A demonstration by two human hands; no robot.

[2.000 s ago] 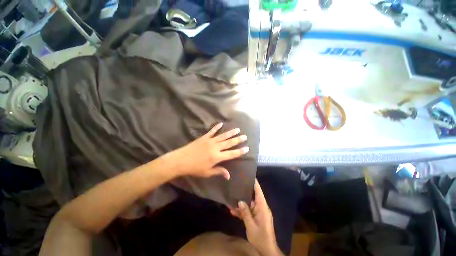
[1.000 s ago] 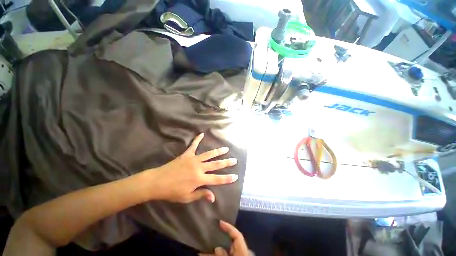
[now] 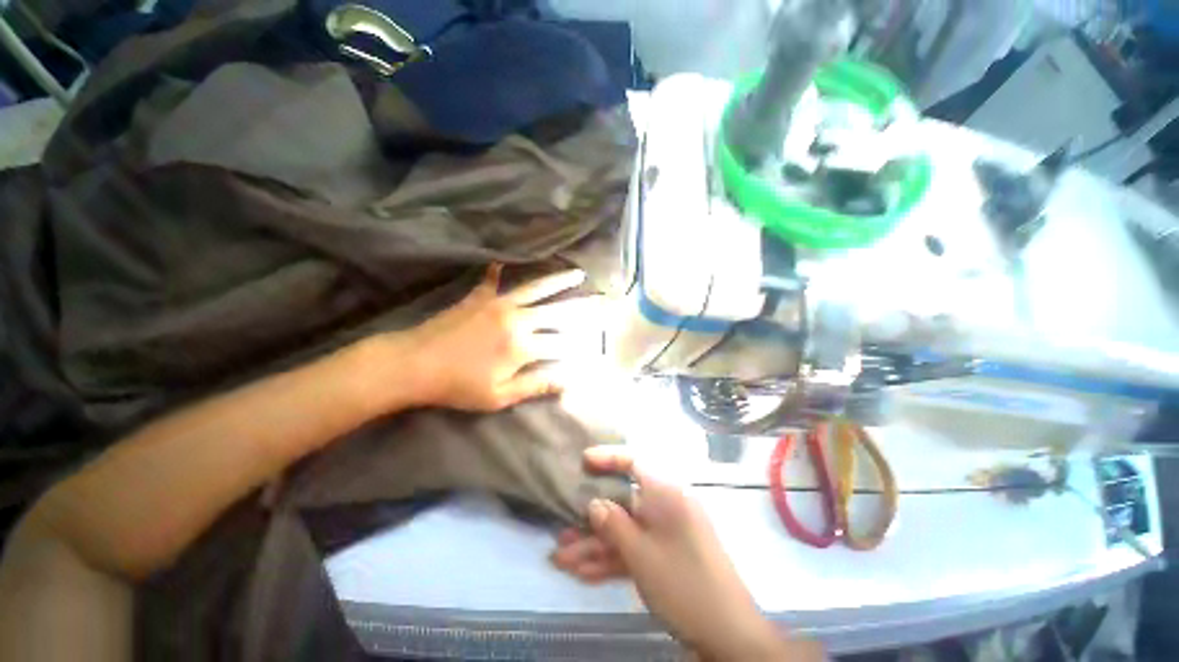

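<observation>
Brown lining fabric (image 3: 246, 285) lies in loose folds over the left and middle of the white table. My left hand (image 3: 498, 343) lies palm down on it with fingers spread, close to the lit needle area. My right hand (image 3: 627, 524) pinches the fabric's edge between thumb and fingers, right of and below my left hand. The white sewing machine head (image 3: 698, 220) stands just beyond my hands. Glare at its left end hides the needle and presser foot.
Scissors with red and orange-yellow loops (image 3: 834, 489) lie on the machine bed at right. A green ring tray (image 3: 840, 233) sits on the machine head. Navy fabric (image 3: 511, 78) with a pale oval loop (image 3: 375, 39) lies at the back. A measuring strip (image 3: 453, 634) runs along the front edge.
The view has shifted towards the machine head. The fabric's front edge has moved up onto the table, baring its front part. My right hand has come up beside my left, near the needle area.
</observation>
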